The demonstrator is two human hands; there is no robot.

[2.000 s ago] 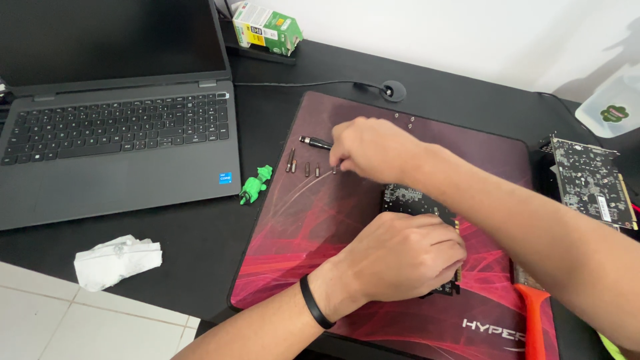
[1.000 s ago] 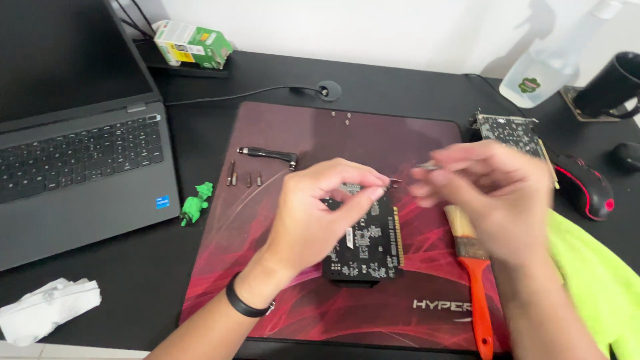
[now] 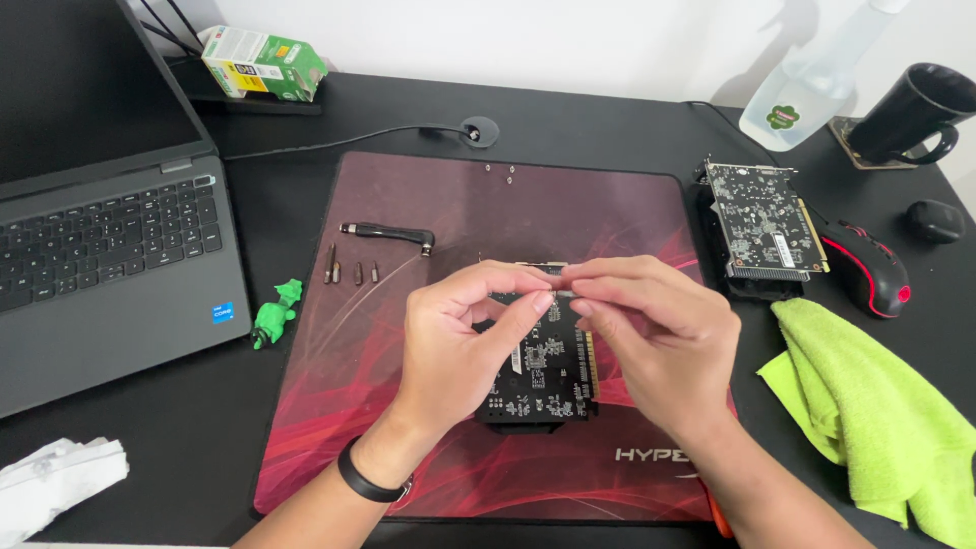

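Observation:
My left hand (image 3: 465, 343) and my right hand (image 3: 659, 343) meet fingertip to fingertip above a graphics card (image 3: 541, 374). My right fingers pinch a small metal piece (image 3: 564, 293), perhaps a screwdriver bit; its near end touches my left fingertips, and whether they grip it or something smaller I cannot tell. The card lies backside up on the red and black mouse pad (image 3: 427, 473), its upper part partly hidden by my hands. Left of them lie an angled bit driver (image 3: 389, 234) and several loose screwdriver bits (image 3: 358, 273). Small screws (image 3: 511, 180) sit near the pad's top edge.
On the left are a laptop (image 3: 130, 328), a green figurine (image 3: 277, 313) and crumpled tissue (image 3: 61, 476). A second graphics card (image 3: 762, 221), a computer mouse (image 3: 869, 267), a black mug (image 3: 915, 114), a spray bottle (image 3: 801, 91) and a lime cloth (image 3: 869, 412) stand or lie right. A cable (image 3: 343, 141) crosses behind.
My right hand has moved from beside the bits and driver to above the card. Both hands, apart a second ago, now meet at the fingertips. The view has shifted right.

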